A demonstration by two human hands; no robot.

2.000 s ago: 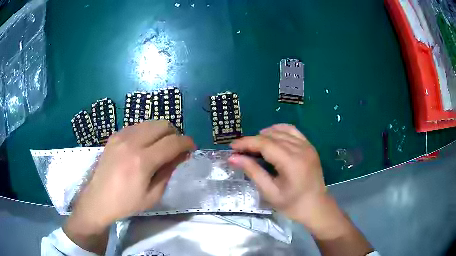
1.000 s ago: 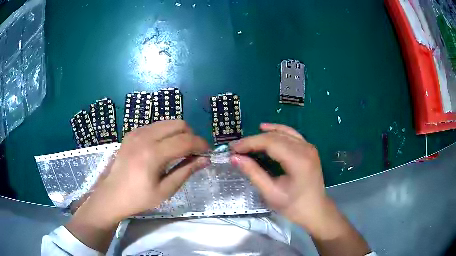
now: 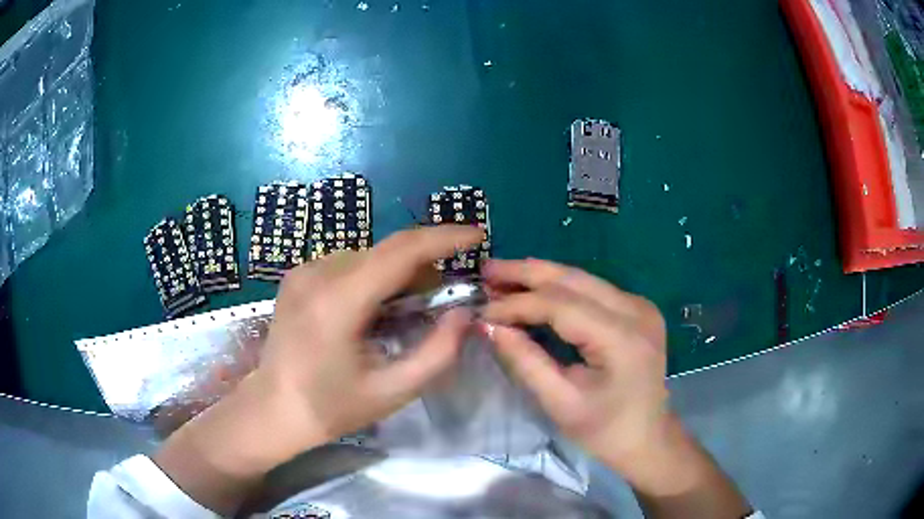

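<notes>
My left hand grips the silvery dome sheet, its edge bent up between the fingers; the sheet's left part lies along the bench's near edge. My right hand has its fingertips at the raised sheet edge; whether it pinches anything there is blurred. A bare black and gold keypad board lies just beyond the fingertips, its lower part partly hidden. Several bare boards lie to the left. One grey covered board lies alone to the right.
A clear plastic blister tray is at the left edge. A red-orange flat box with clear plastic and something green stands at the right edge. The bench's pale front edge curves below. Small scraps dot the green mat.
My left hand has moved right and up, its index finger now over the middle board. The sheet's right part has been lifted and bent off its flat position. The lone grey board has stayed.
</notes>
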